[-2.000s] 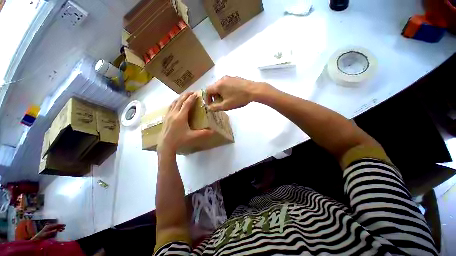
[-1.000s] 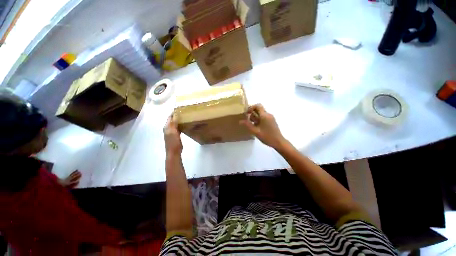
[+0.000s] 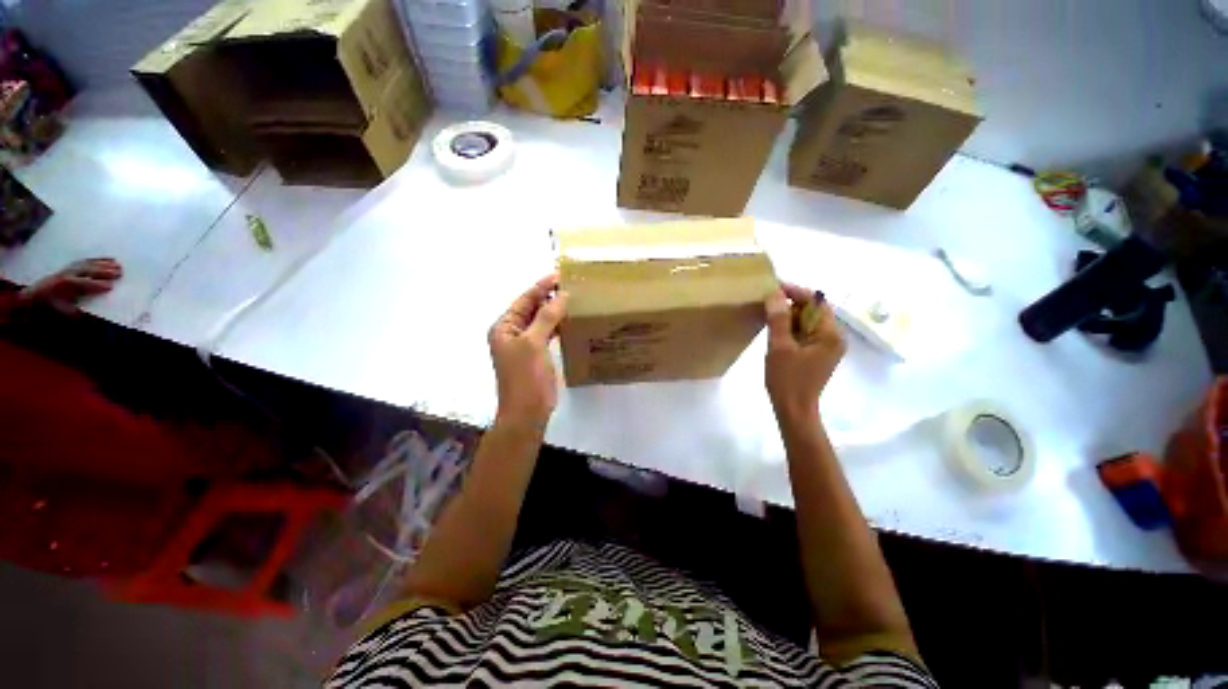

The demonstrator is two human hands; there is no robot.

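Note:
A brown shipping carton [image 3: 653,323] with dark print stands on the white table in front of me, its top closed with a shiny strip of clear tape. My left hand [image 3: 525,347] holds its left end, fingers at the upper corner. My right hand [image 3: 804,353] is at its right end, thumb and fingertips on the upper corner. A small yellow-olive piece, perhaps a cutter blade [image 3: 811,316], shows in my right fingers.
Behind stand an open carton [image 3: 700,155] of orange box ends and another carton [image 3: 882,128]. Empty cartons [image 3: 317,81] are back left. Tape rolls [image 3: 471,152] [image 3: 990,448], a small white box [image 3: 875,320] and a black tool [image 3: 1094,285] lie around. A person's hand [image 3: 84,280] is far left.
The carton has turned from tilted under my hands to squarely facing me, with a hand now at each end. The view has shifted, showing more of the table's right side.

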